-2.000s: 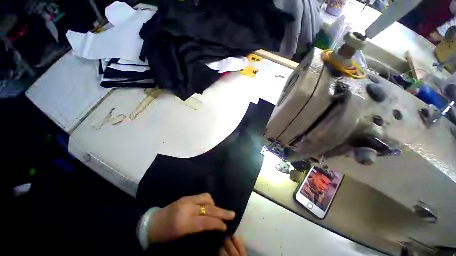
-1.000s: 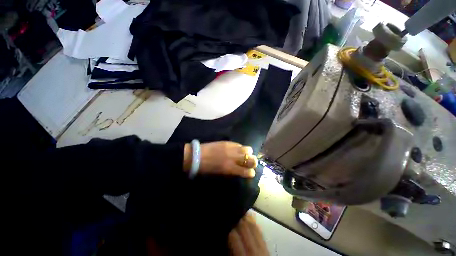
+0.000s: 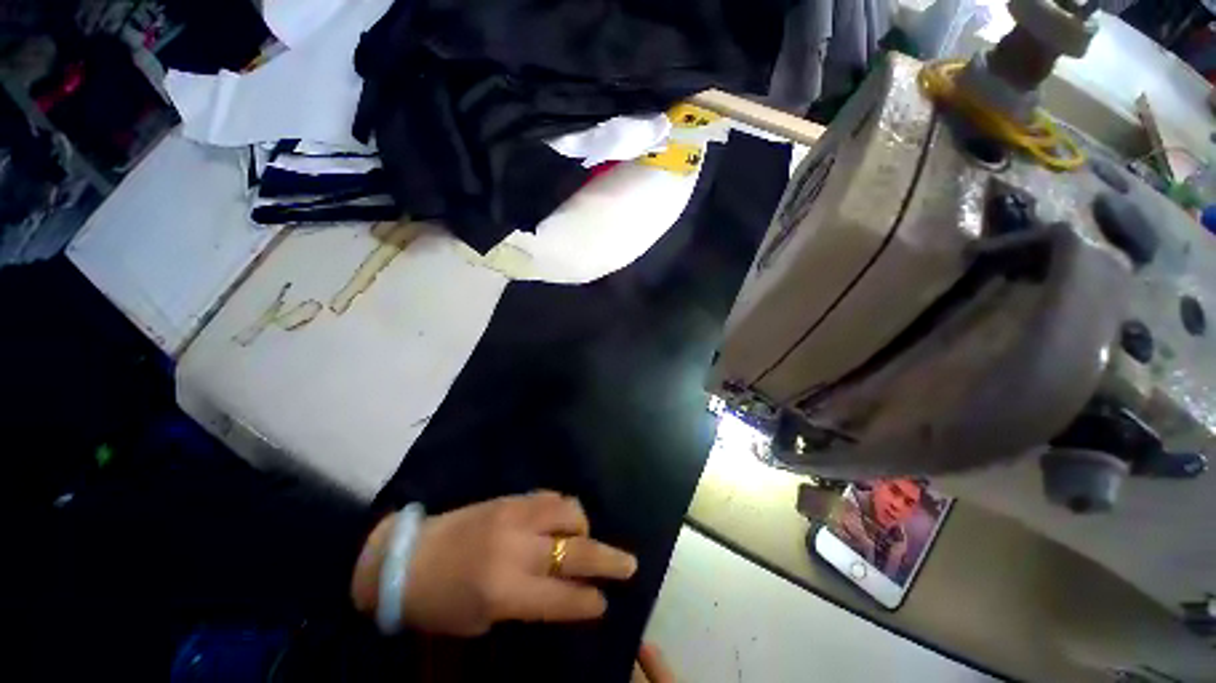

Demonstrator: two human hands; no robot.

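Observation:
A black fabric panel [image 3: 600, 360] lies flat on the white table, its right edge beside the lit needle area [image 3: 736, 424] of the sewing machine [image 3: 854, 280]. My left hand [image 3: 500, 563], with a ring and a pale bangle, lies palm down on the panel's near part, fingers slightly spread and pointing right. Only a few fingertips of my right hand [image 3: 652, 663] show at the bottom edge, by the panel's right edge; the rest is hidden or cut off.
A smartphone [image 3: 883, 536] lies on the machine bed. A black cloth heap [image 3: 534, 94] lies at the back, beside white pieces [image 3: 287, 94] and black-and-white stacked pieces [image 3: 327, 187]. A yellow strip [image 3: 678, 159] lies near the far edge.
The black panel has moved away from me, past the needle area, towards the table's far edge. My left hand went up near the needle and is back nearer me. My right hand now shows less.

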